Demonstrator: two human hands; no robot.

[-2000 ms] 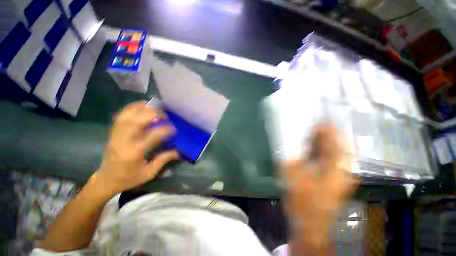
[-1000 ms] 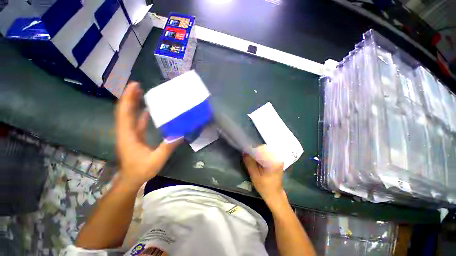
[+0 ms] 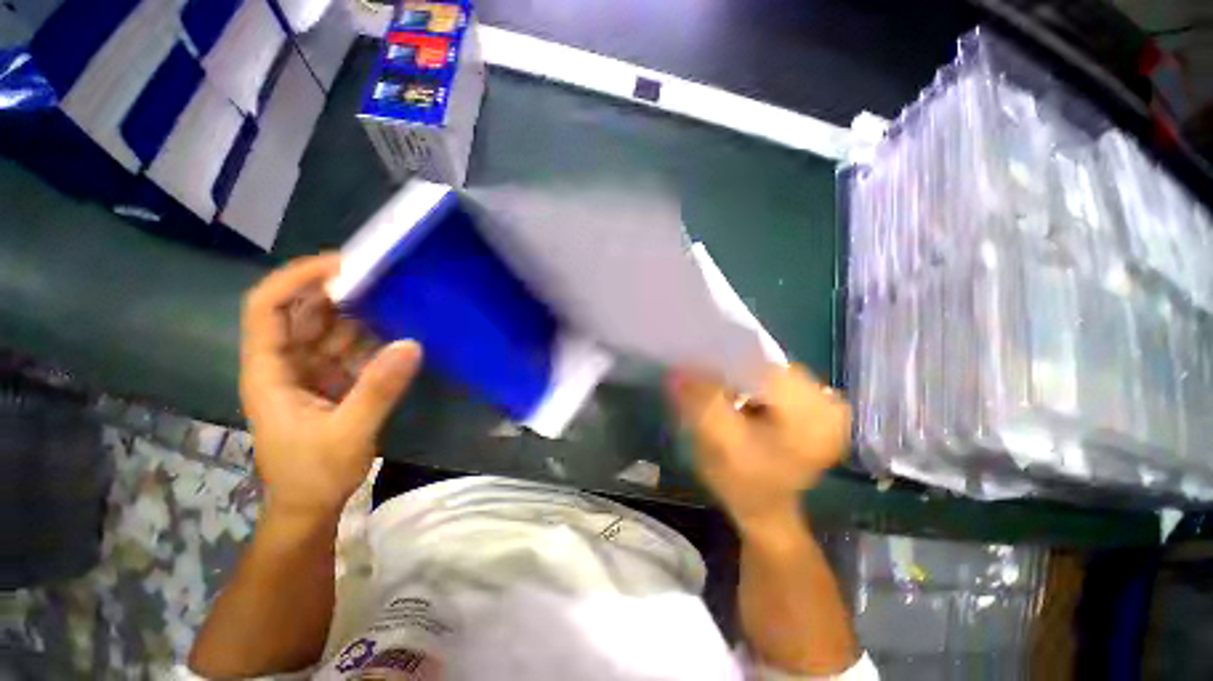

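Observation:
An open unit carton (image 3: 459, 309) with a bright blue face and white ends is held above the bench, tilted. My left hand (image 3: 319, 379) grips its left end between fingers and thumb. The carton's long pale lid flap (image 3: 619, 273) stands out to the right, blurred. My right hand (image 3: 758, 432) pinches the flap's lower right end, with its fingers closed. A white paper slip (image 3: 725, 299) shows partly behind the flap; the rest of it is hidden.
Stacked blue-and-white cartons (image 3: 186, 107) stand at the upper left. A finished carton (image 3: 428, 93) stands at the back. Clear blister trays (image 3: 1011, 293) are stacked at the right. A white rail (image 3: 718, 113) edges the dark conveyor. Paper scraps (image 3: 166, 532) lie below the bench.
The carton has turned in my left hand and shows more of its blue face. My left hand has closed on its end. The flap has swung wider, and my right hand has moved right with it.

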